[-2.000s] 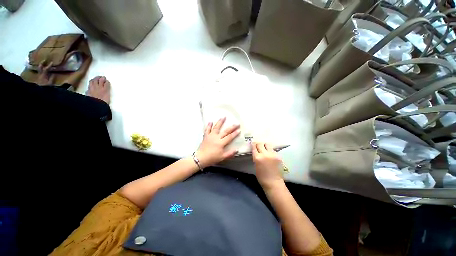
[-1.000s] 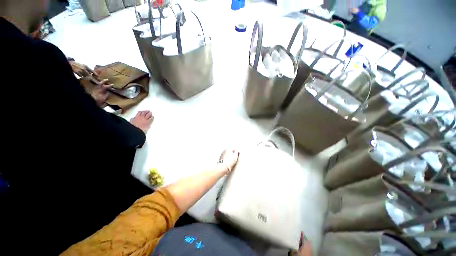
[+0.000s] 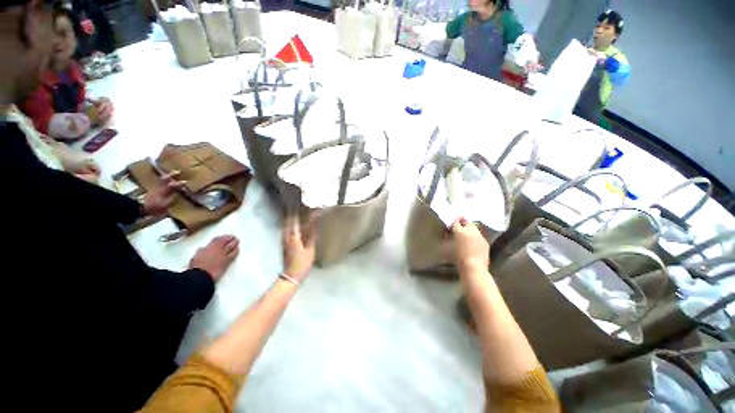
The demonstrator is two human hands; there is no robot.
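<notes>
A taupe tote bag stands upright with white filling at its open top. My left hand, slightly blurred, is at its lower left side, fingers pointing up and not closed around it. A second taupe tote bag stands just to the right, with thin handles up and white filling inside. My right hand pinches its near top rim with the fingertips; part of the bag's front is hidden behind the hand.
More stuffed tote bags crowd the right side. A brown bag lies at left by a dark-sleeved person's hand. The white tabletop runs below my arms. A blue tape roll, red sheet and other people are farther back.
My view has lifted. The pale bag lying flat is gone from the near table, and another bag stands in the left group. Both hands have moved forward to the standing bags.
</notes>
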